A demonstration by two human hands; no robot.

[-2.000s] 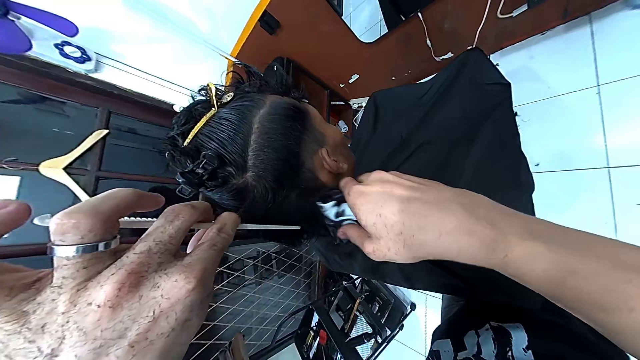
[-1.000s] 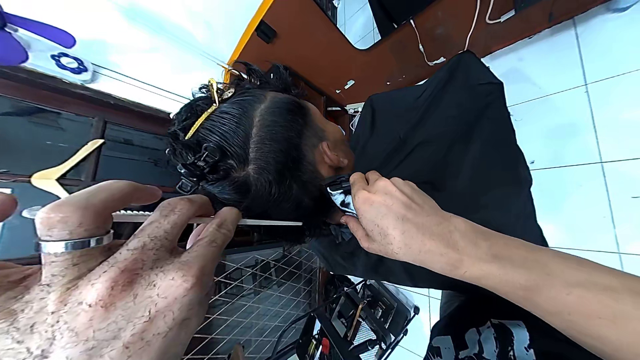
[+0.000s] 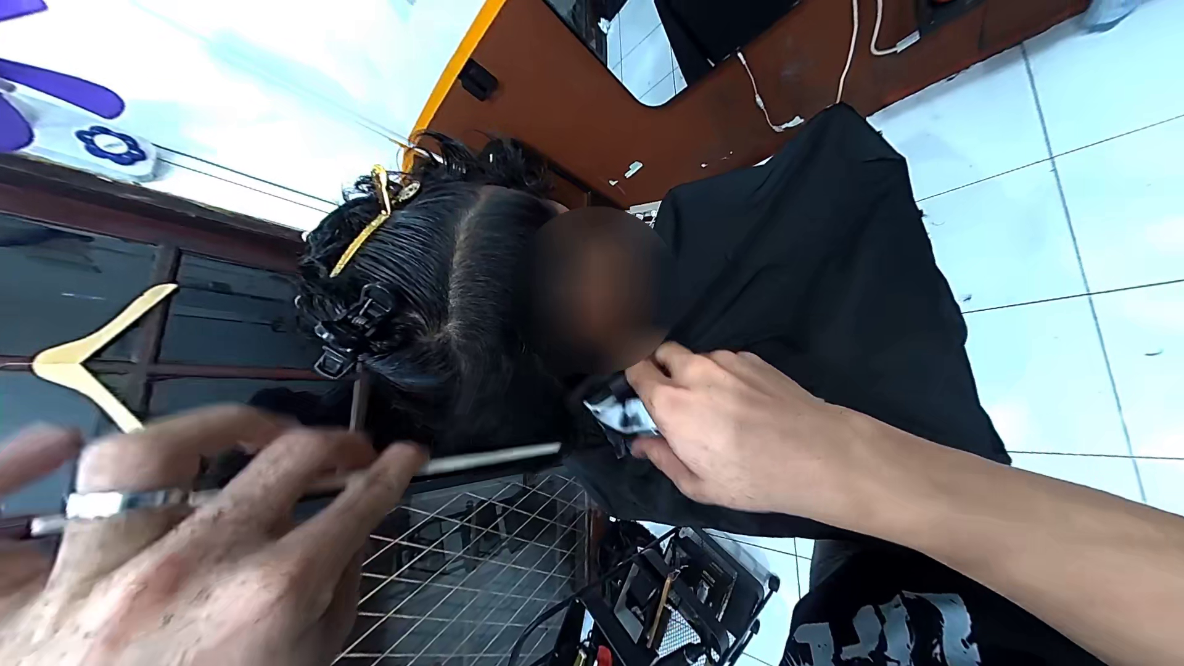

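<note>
A seated person's head of dark hair [image 3: 416,268] is parted, with a gold hair clip [image 3: 361,242] and a black claw clip [image 3: 351,335] in it. A black barber's cape [image 3: 814,250] covers the person's body. My right hand [image 3: 740,430] is closed on a hair clipper [image 3: 622,414] by the lower hair at the neck. My left hand [image 3: 231,527], blurred, with a ring and loose hair bits on it, holds a light-coloured comb [image 3: 490,458] whose thin end points toward the neck. The fingers hide the comb's middle.
Below stands a black trolley [image 3: 703,592] with tools. A wooden hanger [image 3: 83,361] hangs at the left near a dark window frame. At the top is a brown counter [image 3: 703,139] with a mirror [image 3: 638,46] and white cables. White floor tiles [image 3: 1091,240] lie at the right.
My left hand and the comb have moved slightly away from the hair at the neck. My right hand still holds the clipper near the neck.
</note>
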